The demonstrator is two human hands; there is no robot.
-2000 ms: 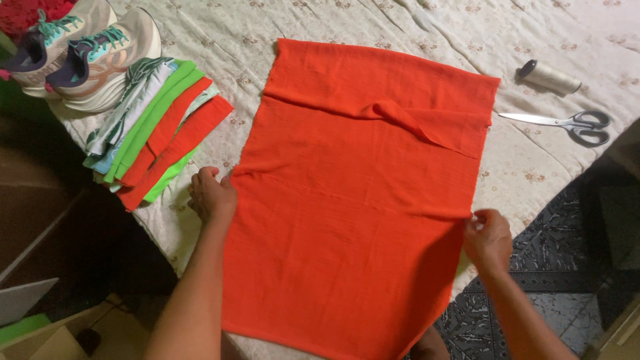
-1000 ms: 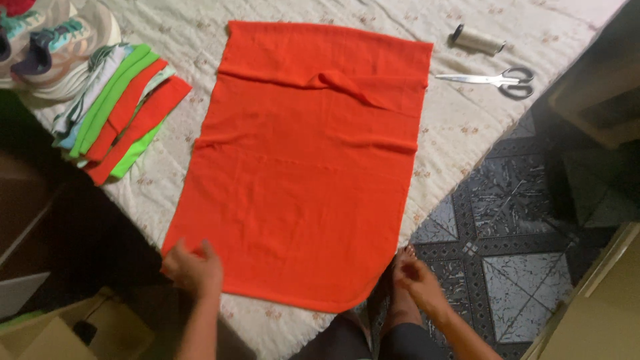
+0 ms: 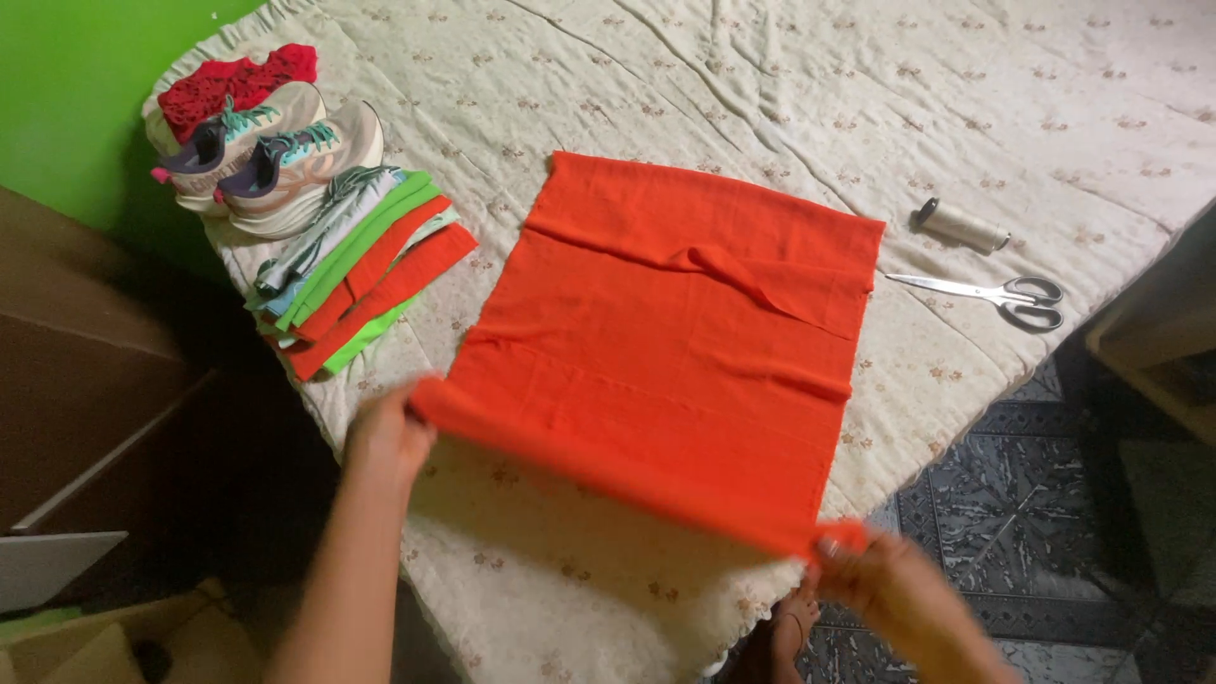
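A red-orange piece of fabric (image 3: 665, 313) lies on a bed with a floral cover, its far part flat with some wrinkles. Its near edge is lifted off the cover between my two hands. At the near left corner my left hand (image 3: 389, 427) grips the cloth. My right hand (image 3: 860, 560), slightly blurred, pinches the near right corner. To the right of the fabric lie scissors (image 3: 997, 293) with dark handles, their blades closed and pointing at the cloth. A spool of light thread (image 3: 961, 226) rests on its side just beyond them.
Folded green, red and patterned fabrics (image 3: 370, 271) lie at the left, beside a pair of sneakers (image 3: 285, 166) and a crimson lacy cloth (image 3: 237, 85). The quilted bedcover (image 3: 589, 85) ends near my foot (image 3: 793, 617), above a tiled floor (image 3: 1016, 513). A cardboard box (image 3: 104, 646) is at lower left.
One second ago the fabric's near edge lay flat, with my right hand off it. Now both hands hold that edge, raised and drawn away from me over the cloth.
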